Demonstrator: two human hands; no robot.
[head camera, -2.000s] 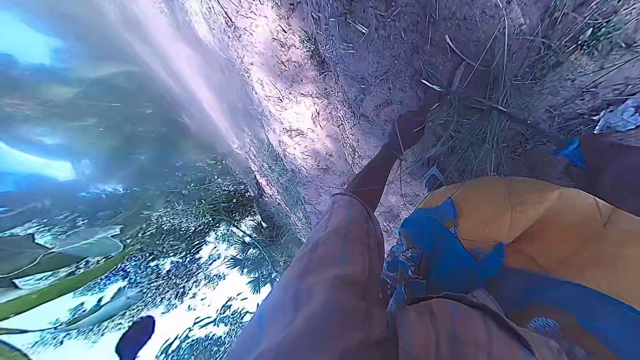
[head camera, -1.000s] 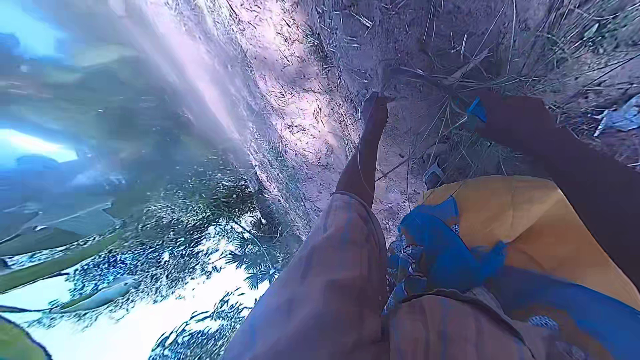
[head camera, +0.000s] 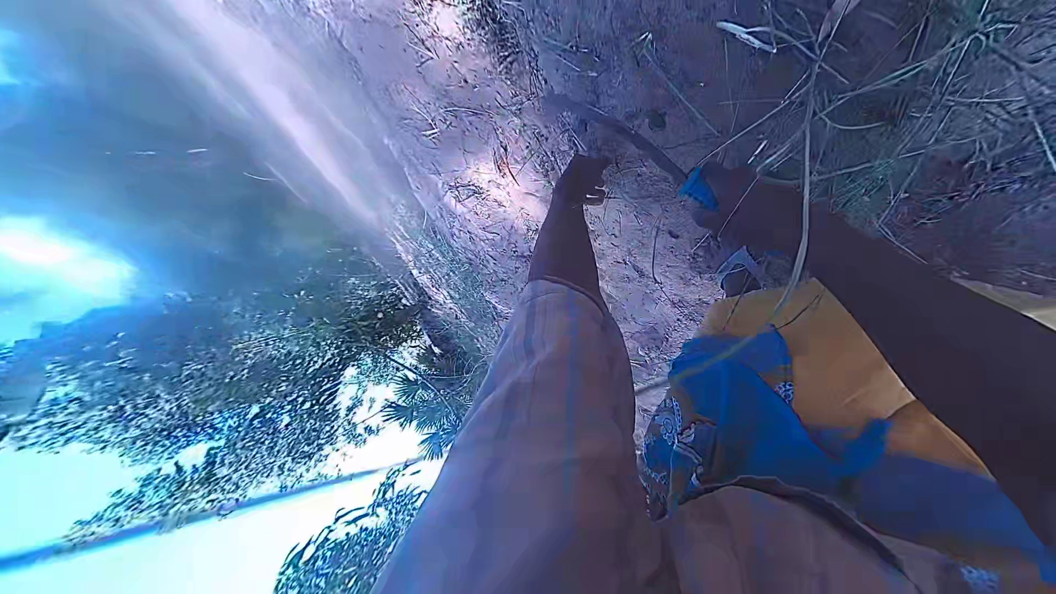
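Note:
My left hand (head camera: 586, 177) is over the dry ground at the upper middle, its arm in a striped sleeve. Its fingers are loosely curled with a gap between them, and nothing shows in them. To its right, my right hand (head camera: 730, 202) is closed on the handle of a long curved blade (head camera: 631, 136), probably a sickle. Blue material (head camera: 699, 190) shows at the handle. The blade points up and left, its far end blurred over the soil just above my left hand.
Dry stalks and grass (head camera: 874, 107) lie at the upper right, some crossing my right forearm. Yellow-orange cloth (head camera: 833, 355) and blue patterned cloth (head camera: 734, 412) are close to my body. A small grey object (head camera: 740, 268) lies beyond them. Leafy trees (head camera: 206, 388) stand at the lower left.
Since one second ago my right hand has moved left, nearer my left hand, with the handle in it. More stalks now cross in front of my right arm.

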